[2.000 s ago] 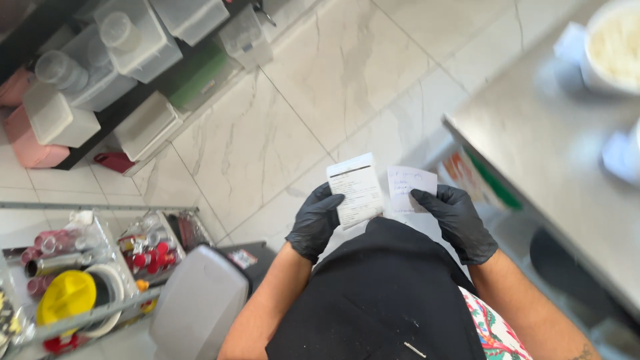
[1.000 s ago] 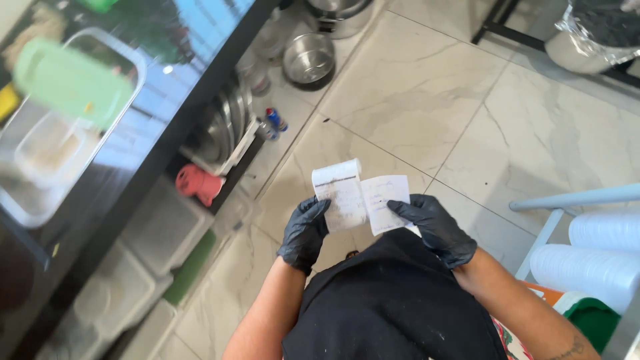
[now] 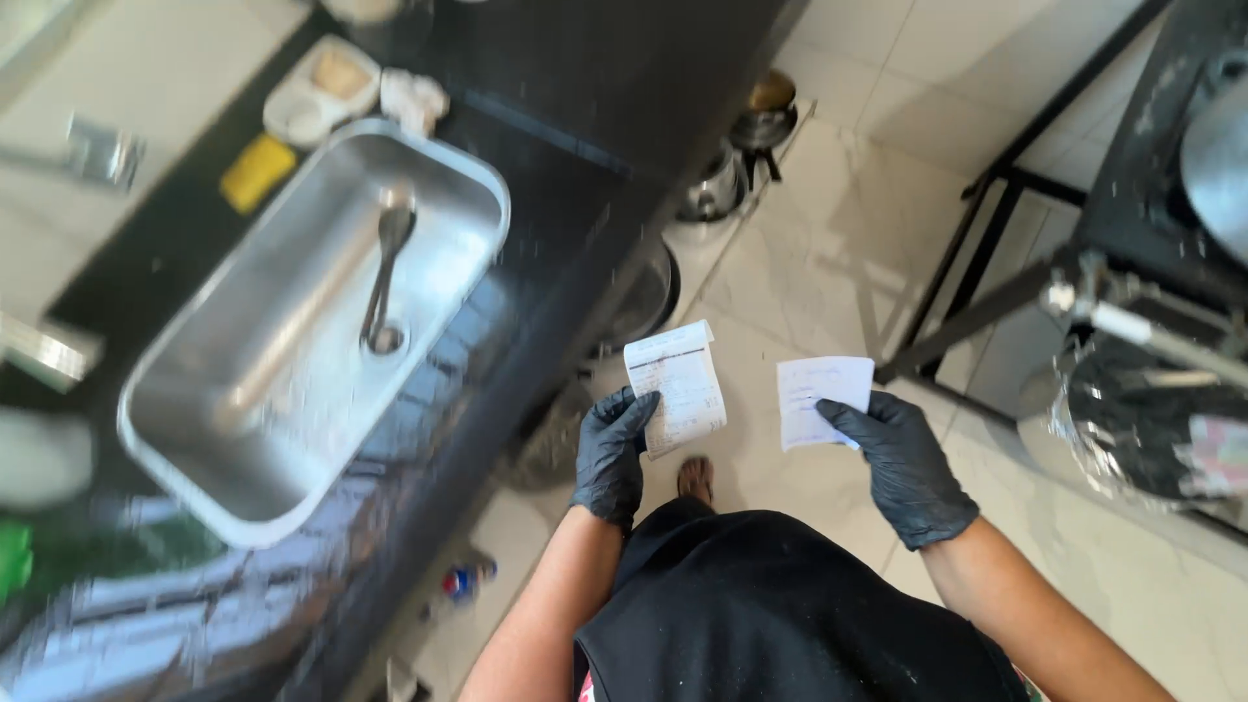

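Note:
My left hand [image 3: 614, 453], in a black glove, holds a printed paper receipt [image 3: 677, 390] by its left edge, thumb on top. The receipt curls at its upper end and bears writing. My right hand [image 3: 902, 463], also gloved in black, grips a small white paper note [image 3: 824, 400] with handwriting, its thumb over the lower right part. A gap of floor shows between the two papers. Both are held out in front of the black apron [image 3: 790, 614] on my body.
A steel sink [image 3: 263, 370] with a dark spoon-like utensil [image 3: 392, 253] is set in the black counter at left. A yellow sponge [image 3: 258, 174] lies beside it. Pots [image 3: 717, 185] stand under the counter. At right is a black metal stand [image 3: 1024, 283] with a foil-edged container [image 3: 1141, 409] below.
The two papers, overlapping or touching a second ago, are now held apart. Both hands still hold them. The view has moved along the counter to the sink and stand.

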